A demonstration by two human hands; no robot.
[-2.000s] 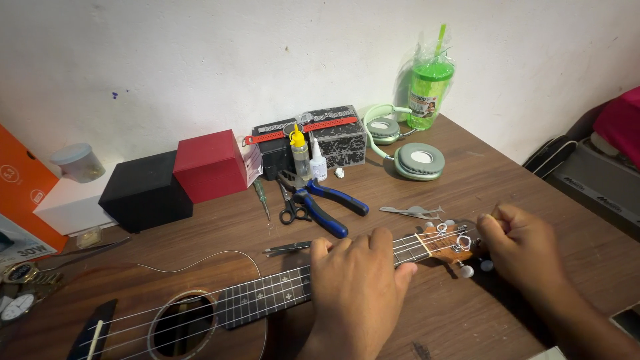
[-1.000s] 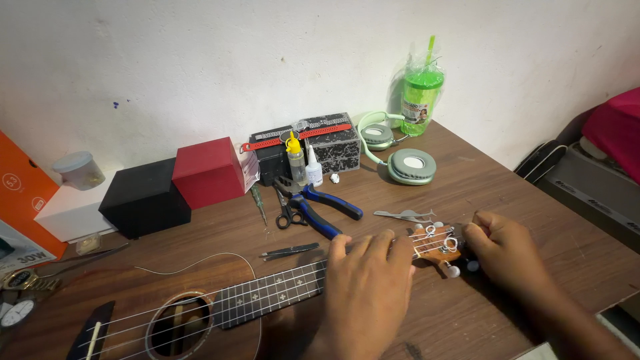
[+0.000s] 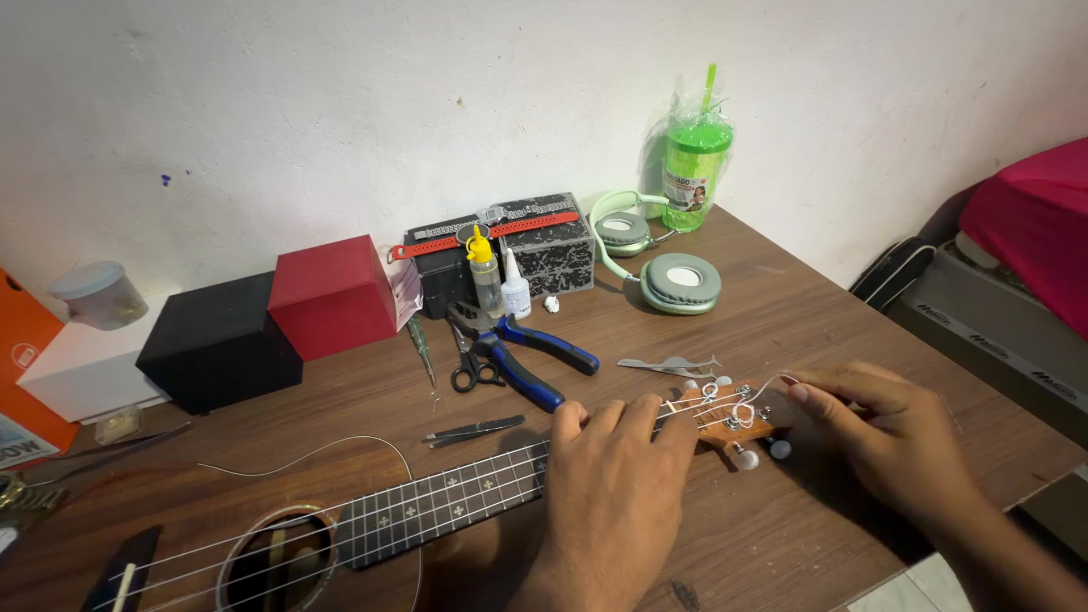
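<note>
A brown wooden ukulele (image 3: pixel 442 501) lies on the table, its soundhole at lower left and its headstock (image 3: pixel 718 416) pointing right. Across the upper fretboard rests my left hand (image 3: pixel 616 484), palm down, its fingers bent over the strings by the nut. My right hand (image 3: pixel 884 425) is just beyond the headstock, thumb and forefinger pinching the loose end of a pale string (image 3: pixel 769 382). That string runs back to the tuning posts, where other string ends are coiled. White tuner buttons (image 3: pixel 747 460) stick out of the headstock's near side.
Behind the neck lie tweezers (image 3: pixel 476 431), blue-handled pliers (image 3: pixel 531 361), scissors (image 3: pixel 473 372), a screwdriver (image 3: pixel 421 348) and a grey metal tool (image 3: pixel 667 366). Along the wall stand boxes (image 3: pixel 331 297), two small bottles (image 3: pixel 516 293), green headphones (image 3: pixel 680 280) and a green tumbler (image 3: pixel 697 178).
My right hand has moved right, away from the headstock, and a length of string now shows between it and the posts. My left hand stays over the upper neck.
</note>
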